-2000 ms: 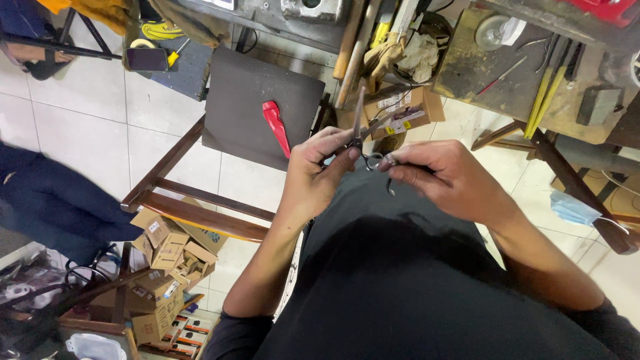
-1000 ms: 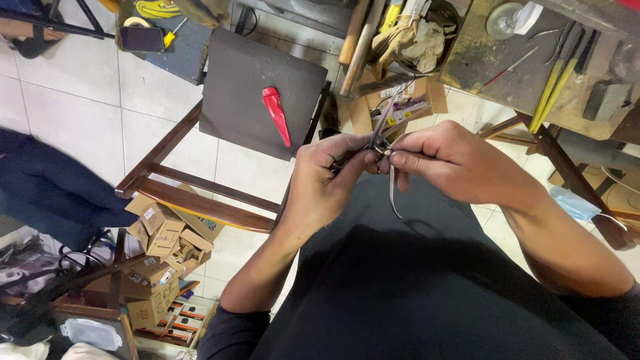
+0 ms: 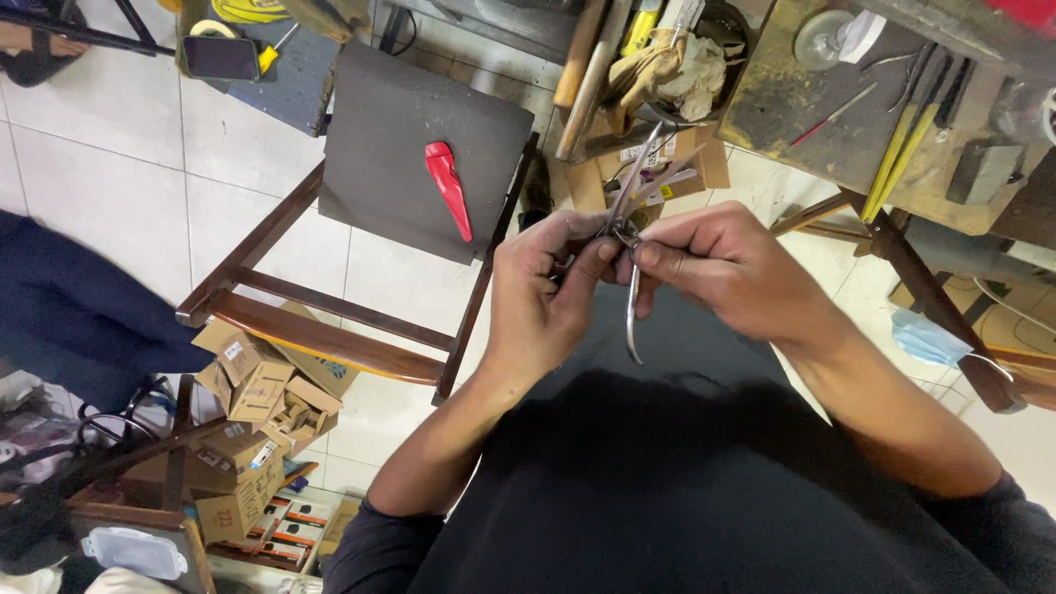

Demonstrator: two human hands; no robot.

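Note:
My left hand (image 3: 557, 285) grips a pair of metal scissors (image 3: 635, 186) around the pivot or handle area, the blades pointing up and slightly apart. At the finger rings, the fingertips of my right hand (image 3: 714, 268) pinch a slim metal tool with a curved handle (image 3: 633, 318) that hangs down between the hands. Its upper end is hidden by the fingers, so its kind cannot be told. Both hands are close together above my dark apron (image 3: 701, 462).
A red tapered object (image 3: 448, 190) lies on a wooden chair's grey seat (image 3: 379, 140). At the right, a worktable (image 3: 767, 107) holds yellow-handled tools (image 3: 903, 148) and a grey block (image 3: 986, 172). An open cardboard box (image 3: 714, 157) stands beyond my hands; more boxes (image 3: 256, 388) are at lower left.
The curved metal handle now hangs down between the hands, where two seconds ago less of it showed. My right hand has come closer to my left hand.

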